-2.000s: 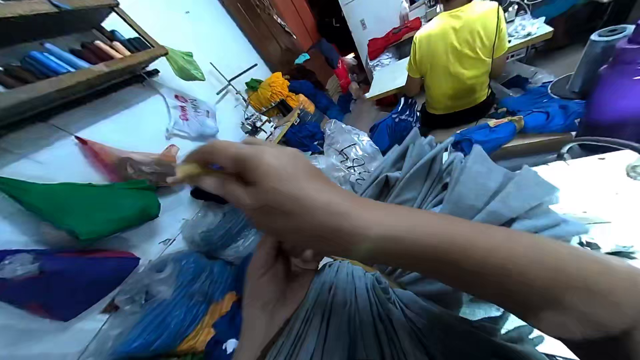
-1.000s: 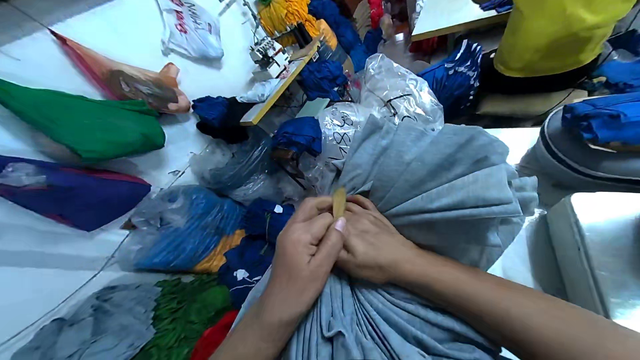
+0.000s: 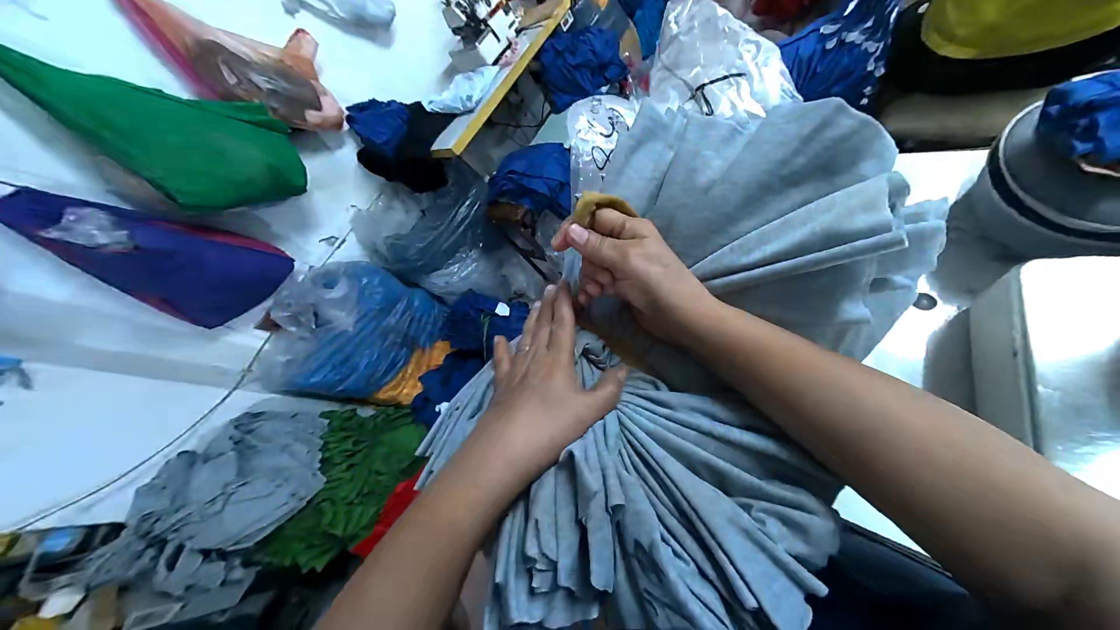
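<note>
A yellow-brown strip (image 3: 604,205), apparently fabric, is pinched in my right hand (image 3: 634,271), its end curling over the fingers. My left hand (image 3: 547,385) lies with fingers outstretched on gathered grey fabric (image 3: 647,490), whose many folds fan out below it. Above and to the right spreads another fan of the same grey fabric (image 3: 770,192), and the two parts draw together at a narrow waist near my hands. More of the strip seems to run along that waist, partly hidden by my right hand.
Plastic-wrapped blue bundles (image 3: 359,324) lie left of my hands. Green fabric (image 3: 367,490) and crumpled grey cloth (image 3: 236,472) are piled lower left. A yellow-edged table (image 3: 503,83) stands ahead. A person in a yellow top (image 3: 1015,26) is at the upper right, near a grey cylindrical object (image 3: 1032,184).
My hands, close together on the strip one second ago, have parted. The left has opened onto the folds below; the right keeps hold of the strip.
</note>
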